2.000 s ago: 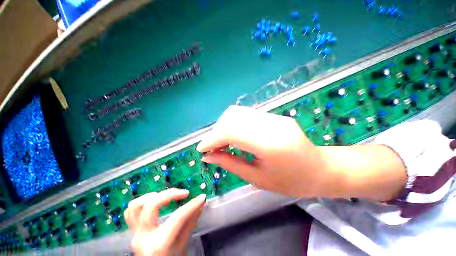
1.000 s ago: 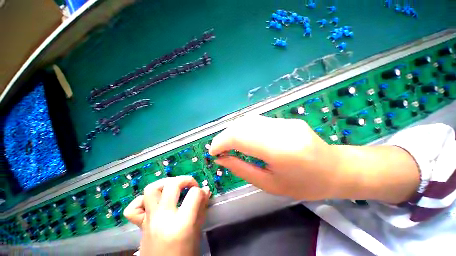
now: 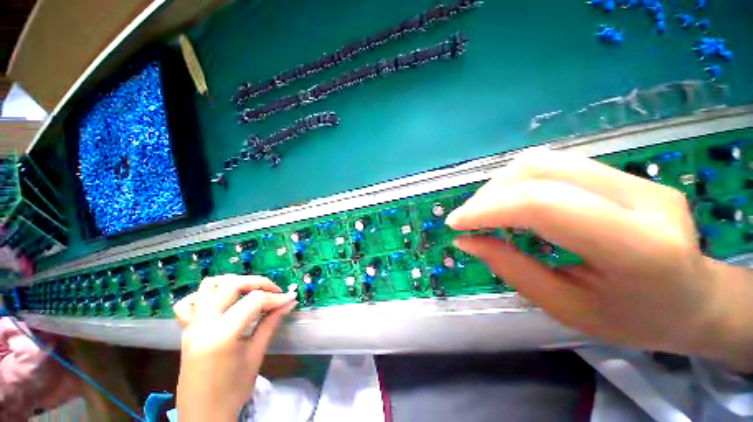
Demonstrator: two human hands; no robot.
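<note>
A long green circuit board panel (image 3: 384,239) runs along the near bench edge, dotted with blue, black and white parts. My right hand (image 3: 594,247) is over its right half, thumb and forefinger tips a little apart, with no part visible between them. My left hand (image 3: 223,330) is at the panel's near edge, thumb and forefinger tips together; whether they hold a small part cannot be told. Black components (image 3: 355,82) lie in rows on the green mat. A black tray (image 3: 195,136) holds a mass of tiny blue parts (image 3: 136,157).
A pale metal rail (image 3: 330,206) borders the panel's far side. Blue components (image 3: 712,49) lie loose at the upper right, near a thin clear row (image 3: 627,105). A tan stick (image 3: 193,64) lies beside the tray. A blue cord (image 3: 82,377) and another person's pink sleeve (image 3: 21,363) show lower left.
The view has swung left, so the mat and tray appear farther right. My left hand has moved left along the panel. My right hand stays over the panel, fingertips apart.
</note>
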